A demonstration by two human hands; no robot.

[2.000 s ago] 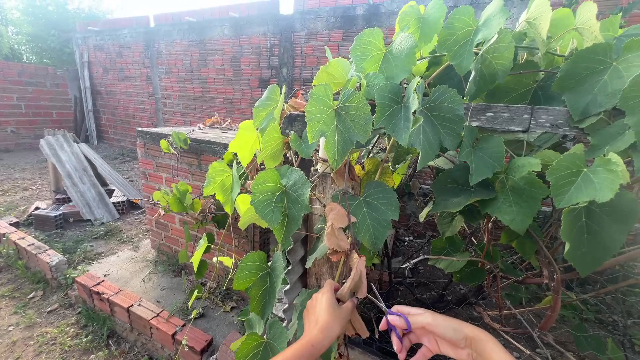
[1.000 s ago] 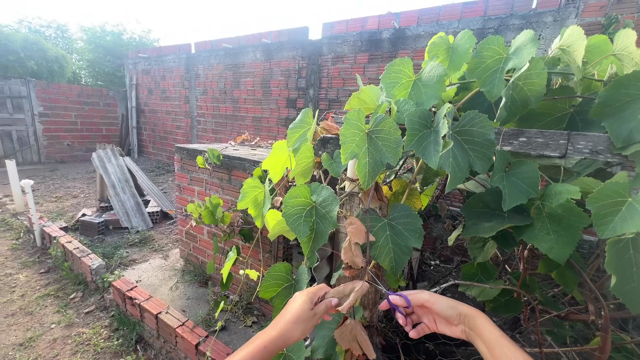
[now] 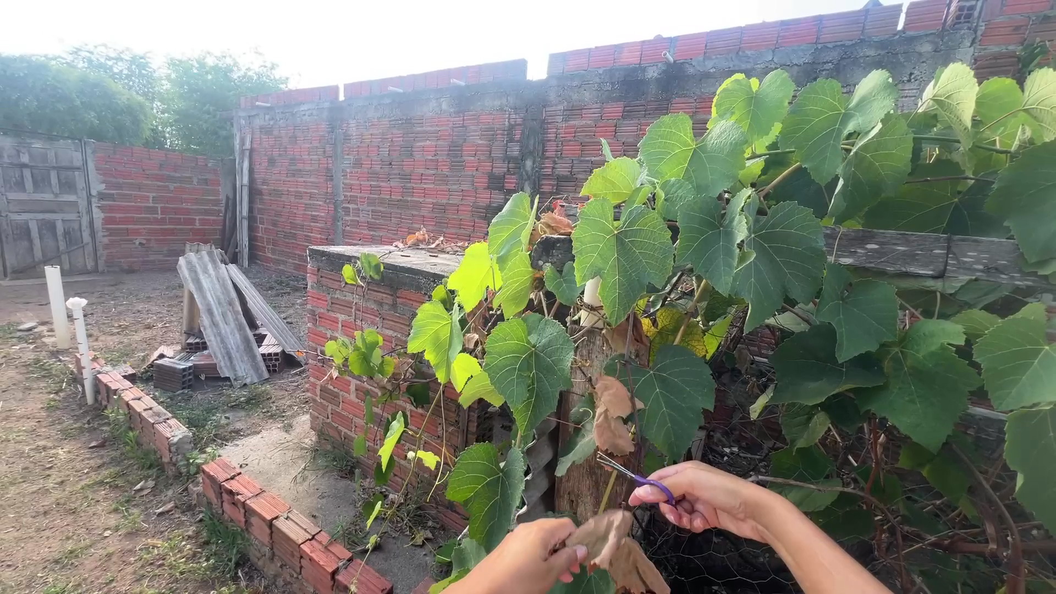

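Observation:
My left hand [image 3: 540, 554] pinches a dry brown grape leaf [image 3: 606, 540] near the bottom of the view. Just right of and above it, my right hand [image 3: 697, 499] holds small scissors [image 3: 639, 478] by their purple handles. The metal blades point up and left, slightly parted, in front of a wooden post [image 3: 582, 412]. Another withered leaf [image 3: 615, 412] hangs above the blades. Broad green leaves [image 3: 528, 367] of the vine surround the post. Whether the blades touch a stem cannot be told.
Wire mesh [image 3: 701, 553] and bare stems lie below the vine at right. A brick structure [image 3: 371, 330] with a flat top stands behind it at left. A low brick edging [image 3: 289, 536] runs along the ground. Corrugated sheets [image 3: 219, 313] lean on loose bricks farther back.
The view has swung left, bringing in the wooden gate and white pipes. The dry leaf in my left hand is lower, away from the hanging withered leaf. My right hand still holds the scissors.

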